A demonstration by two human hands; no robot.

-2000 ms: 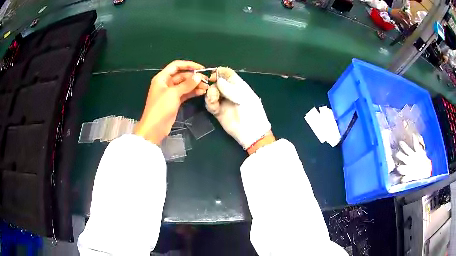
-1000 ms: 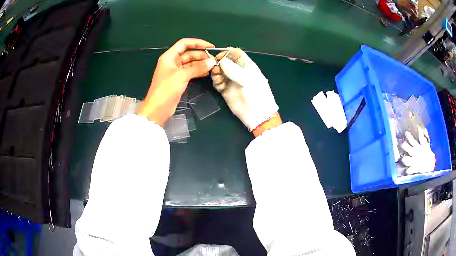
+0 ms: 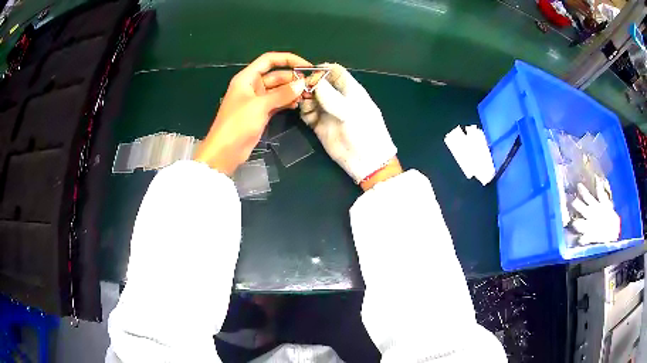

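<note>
My bare left hand (image 3: 257, 106) and my right hand (image 3: 349, 126) in a white glove meet above the dark green mat. Between their fingertips they hold a thin clear panel (image 3: 312, 69), seen edge-on as a bright line. Bright slanting edges show just below it, perhaps film or the panel's side; I cannot tell. A fanned row of clear panels (image 3: 157, 152) lies left of my left hand. Loose clear panels (image 3: 251, 178) lie below my hands, and a separate one (image 3: 293, 147) lies between my wrists.
Black foam trays (image 3: 42, 156) are stacked at the left. White slips (image 3: 469, 154) lie beside the blue bin (image 3: 523, 205) at the right. The bin holds clear pieces and a white glove (image 3: 596, 214). A dark container of glinting clips (image 3: 496, 312) is at the lower right.
The whole view has shifted, so the mat and bin sit higher in the picture. My hands still hold the panel edge-on, and the slanting edges below it show more clearly than two seconds ago.
</note>
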